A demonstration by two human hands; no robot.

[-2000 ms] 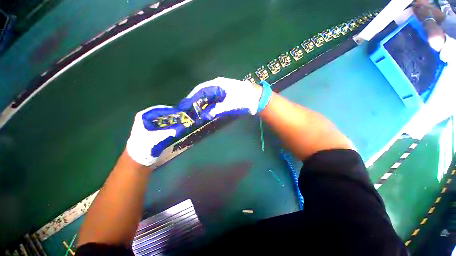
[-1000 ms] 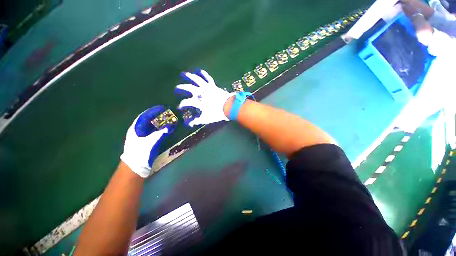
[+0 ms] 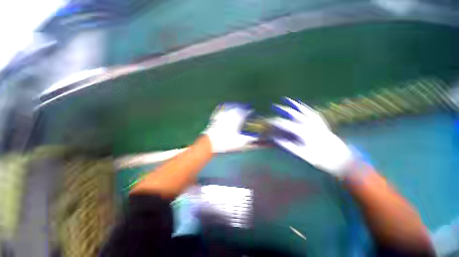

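Observation:
The frame is strongly blurred. My left hand (image 3: 231, 128), in a white glove with blue fingers, is over the near edge of the green conveyor belt. A small yellowish board piece (image 3: 257, 125) shows at its fingertips, and the fingers look closed on it. My right hand (image 3: 304, 133), gloved the same way, is just right of it with fingers spread. Whether something is under its thumb is too blurred to tell. A blurred row of single boards (image 3: 382, 103) runs along the belt to the right.
The silver grooved metal plate (image 3: 227, 203) lies on the bench below my hands. A small pale stick (image 3: 298, 232) lies right of it. Yellow-edged panel stacks (image 3: 83, 206) stand at the left end. The belt's pale near edge (image 3: 151, 158) runs behind my left forearm.
The view has swung left, bringing the panel stacks in and taking the blue bin and other person out. My left hand still holds a board piece. My right hand remains spread beside it.

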